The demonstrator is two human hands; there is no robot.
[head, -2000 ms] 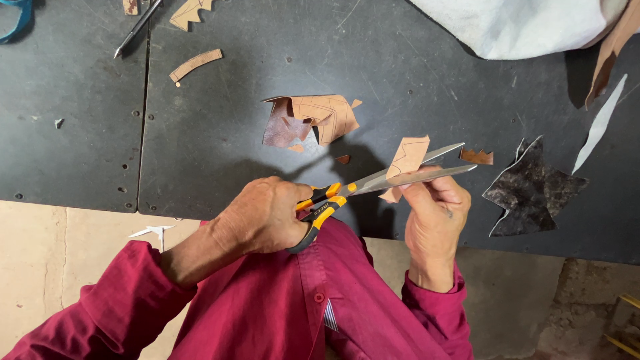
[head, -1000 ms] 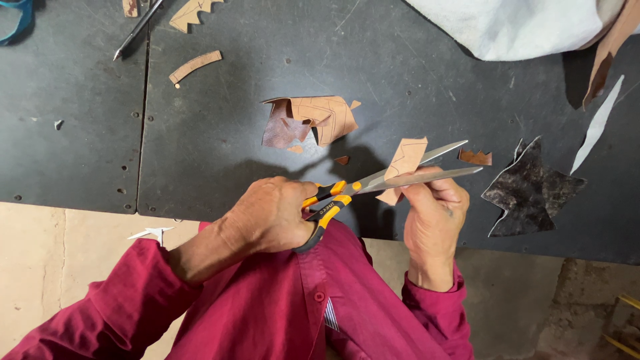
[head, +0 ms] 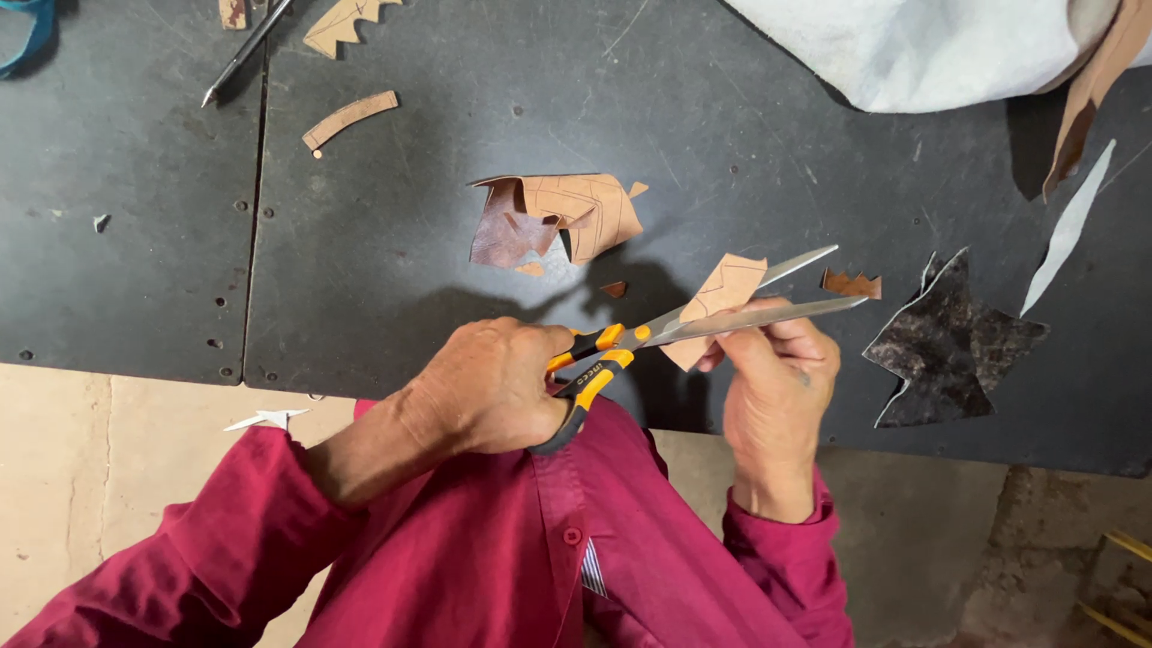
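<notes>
My left hand (head: 490, 387) is closed through the black and yellow handles of a pair of scissors (head: 642, 333), whose blades point right and stand apart. Between the blades lies a small tan leather piece (head: 724, 288) with drawn zigzag lines. My right hand (head: 778, 387) pinches this piece near its lower right edge, by the lower blade; some fingertips are hidden behind the leather. Beyond the scissors rests a curled, cut leather scrap (head: 603, 202) with drawn lines. A small brown zigzag-edged strip (head: 851, 284) sits just past the blade tips.
A dark star-shaped piece (head: 940, 346) and a pale narrow strip (head: 1069, 225) lie at the right. White material (head: 909, 45) covers the top right. A pen (head: 247, 54), a curved leather strip (head: 351, 119) and a zigzag-edged piece (head: 340, 27) are at upper left. The table edge (head: 306, 389) runs near my lap.
My left hand and the scissor handles have shifted slightly, and the blades are spread a little wider than two seconds ago. The leather piece remains between them, held by my right hand.
</notes>
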